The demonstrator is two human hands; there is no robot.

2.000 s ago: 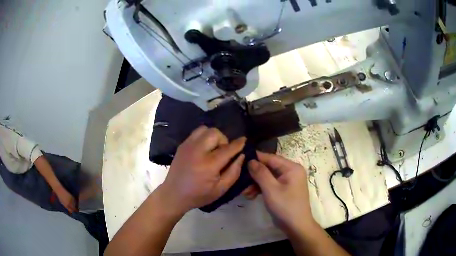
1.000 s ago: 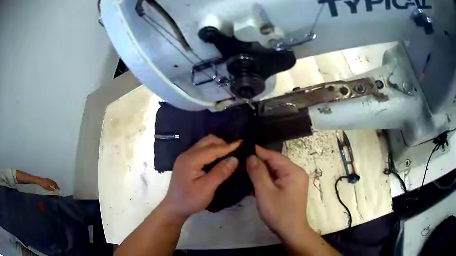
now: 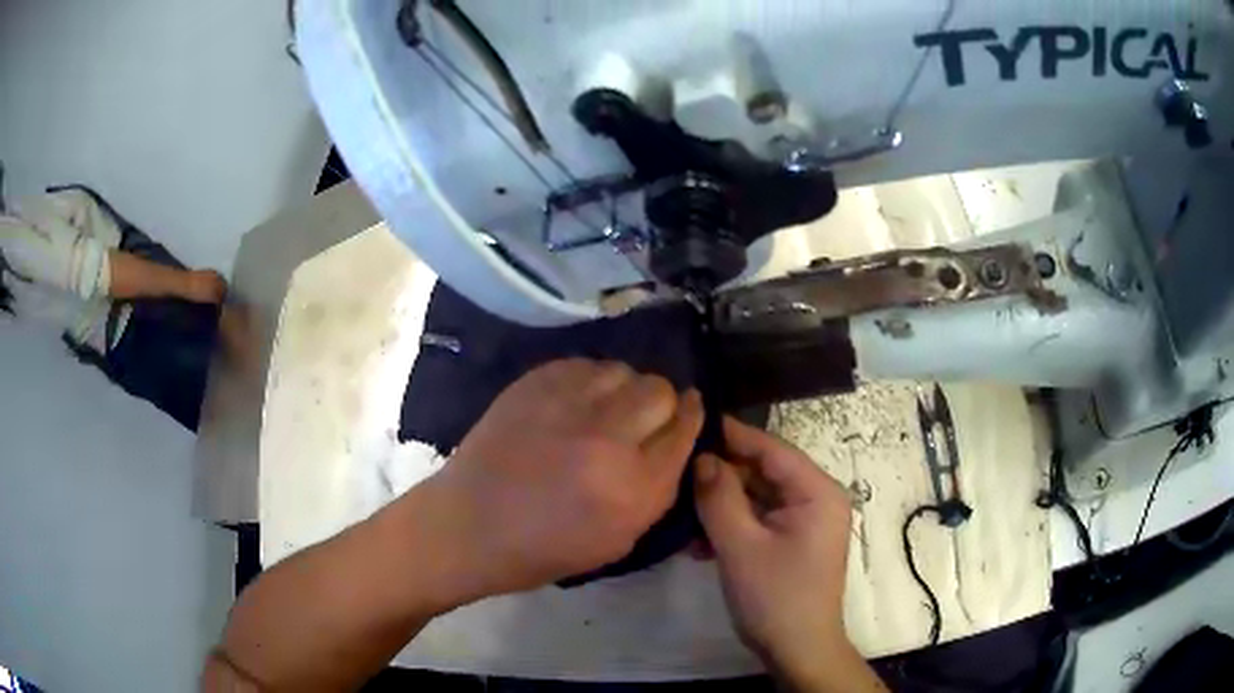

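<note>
The dark bag piece (image 3: 508,355) lies under the sewing machine's needle area and spreads left over the tabletop, its left edge ragged. A small silvery zipper bit (image 3: 441,343) shows near its left edge. My left hand (image 3: 575,467) lies on the cloth with fingers curled, gripping it just below the needle. My right hand (image 3: 778,528) pinches the cloth edge between thumb and forefinger, close beside my left fingertips. The cloth under my left palm is hidden. The presser foot is too dark to make out.
The white-grey machine head (image 3: 866,81) fills the top. The cylinder arm (image 3: 961,325) runs right, with a dark block (image 3: 798,363) beside the needle. Thread snips (image 3: 939,454) with a black cord lie right on the pale tabletop (image 3: 332,406). Another person's arm (image 3: 156,280) is at far left.
My left hand has turned over the cloth, its back now up and fingers curled further in. My right hand stays close by. The view has shifted, and the other person's arm is higher.
</note>
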